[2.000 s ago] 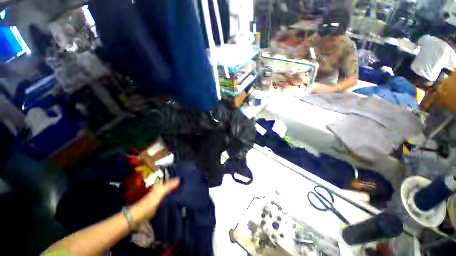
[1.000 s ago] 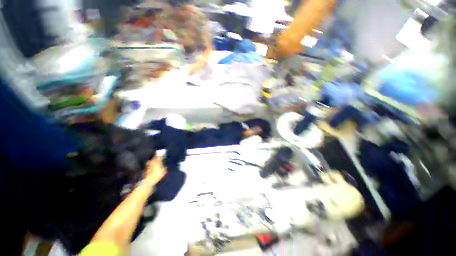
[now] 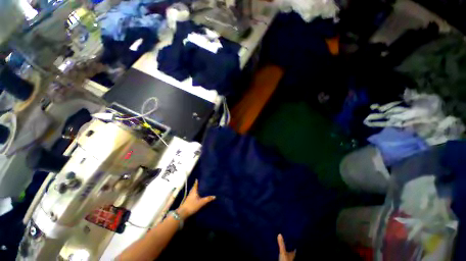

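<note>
A large navy garment (image 3: 250, 188) hangs and spreads beside the right edge of the sewing machine table. My left hand (image 3: 195, 203), with a bracelet at the wrist, is at the garment's left edge. Its thumb and index finger are spread apart; the other fingers are hidden, so its grip is unclear. My right hand (image 3: 286, 251) is at the bottom edge, mostly cut off, with a finger or thumb pointing up against the dark cloth. The cream-white sewing machine (image 3: 97, 163) stands left of my left hand.
A phone with a red screen (image 3: 108, 217) leans on the machine. Navy cloth with white pieces (image 3: 202, 53) lies beyond a black panel (image 3: 158, 102). An orange-brown bench (image 3: 258, 97) is beside the table. At right are grey rounded shapes (image 3: 364, 171) and pale cloth (image 3: 414, 117).
The view has swung right, from the table's left end to the machine and its right side. The navy garment beside the table and part of my right hand now show.
</note>
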